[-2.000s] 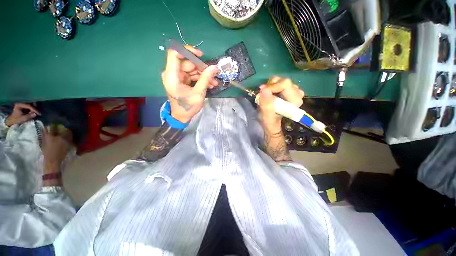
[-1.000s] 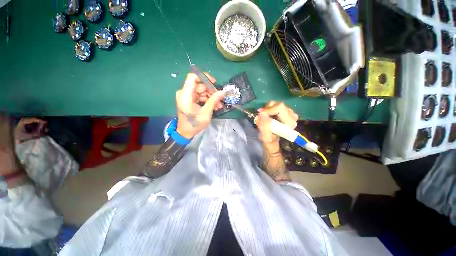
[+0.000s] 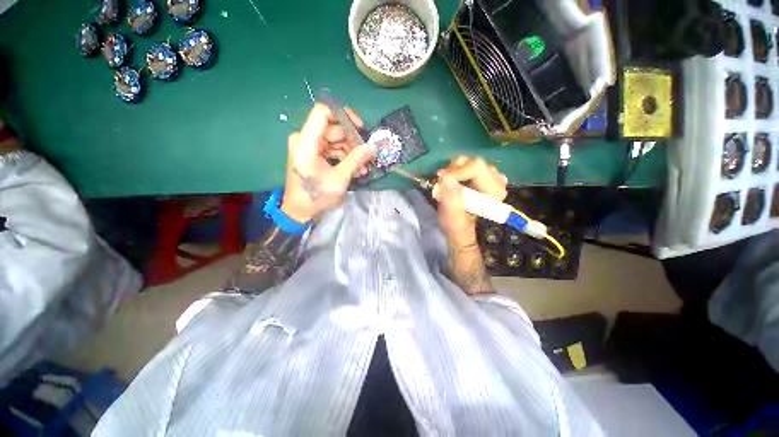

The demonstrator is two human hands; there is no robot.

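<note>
A round silver-and-blue circuit board unit point(image 3: 385, 147) sits on a dark square fixture point(image 3: 412, 135) near the bench's front edge. My left hand point(image 3: 325, 166) holds grey metal tweezers point(image 3: 342, 119) between thumb and fingers; their points are at the unit's left side, partly hidden by my fingers. My right hand point(image 3: 468, 188) holds a white soldering iron point(image 3: 493, 208) with a blue band and yellow cord. Its metal tip points left at the lower edge of the unit; I cannot tell if it touches.
Several round units point(image 3: 162, 60) lie at upper left. A pale tub of silvery bits point(image 3: 393, 75), a fan point(image 3: 500, 81) and a yellow sponge point(image 3: 647, 103) stand behind. A white tray point(image 3: 699, 171) is at right, a black tray point(image 3: 534, 256) below the bench edge. A person's sleeve point(image 3: 55, 239) shows left.
The view has shifted slightly since a second ago. Both hands keep their grips around the fixture. The thin strand above my left hand lies differently. The other person's hand at left has left the view.
</note>
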